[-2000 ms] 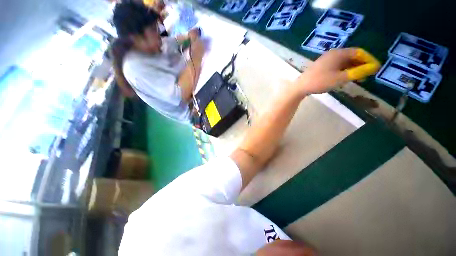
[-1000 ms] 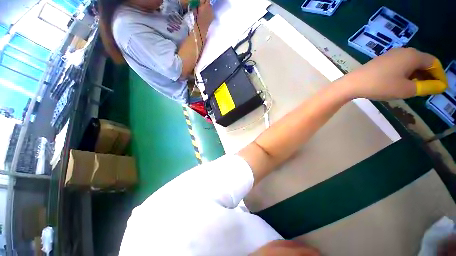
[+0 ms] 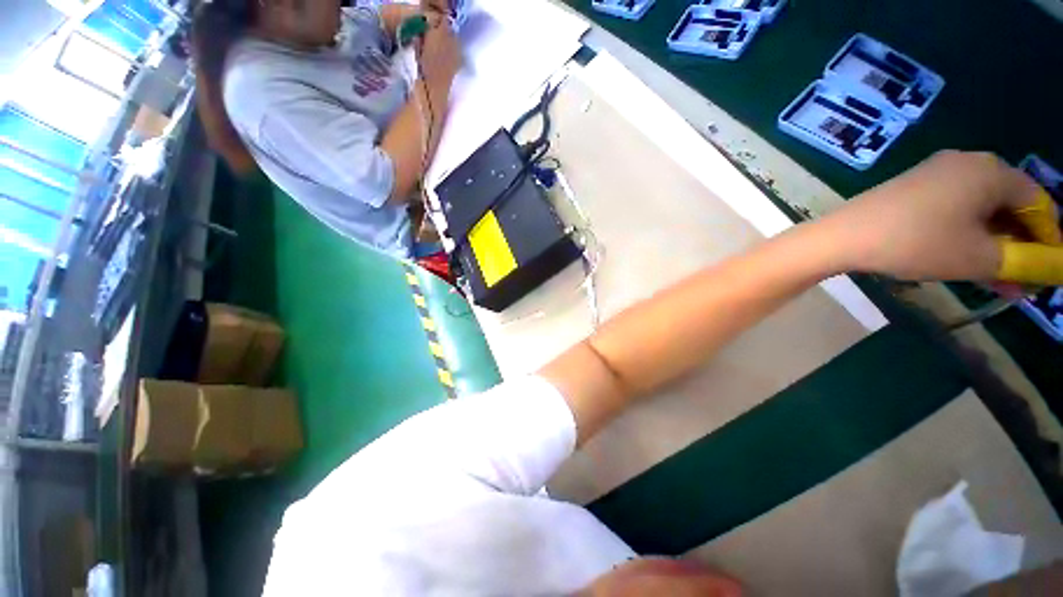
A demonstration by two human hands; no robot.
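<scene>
My left hand (image 3: 958, 222) reaches over the dark green conveyor belt (image 3: 746, 99) at the right edge. Yellow finger cots cover its thumb and a finger, curled towards each other. The fingertips are cut off by the edge, so I cannot tell if they hold anything. An open pale-blue case (image 3: 1047, 306) is partly hidden behind them. Another open pale-blue case (image 3: 865, 105) with black and silver parts lies further up the belt. My right hand is not clearly seen; only a blurred skin-coloured patch shows at the bottom right edge.
A crumpled white cloth (image 3: 956, 546) lies on the beige bench (image 3: 723, 350), which has a green strip across it. A black box (image 3: 507, 222) with a yellow label and cables stands by a neighbouring person. Cardboard boxes (image 3: 216, 426) stand on the left.
My left hand has moved right to the picture's edge as the view shifted. The white cloth has come into fuller view at the lower right. The cases appear in different places.
</scene>
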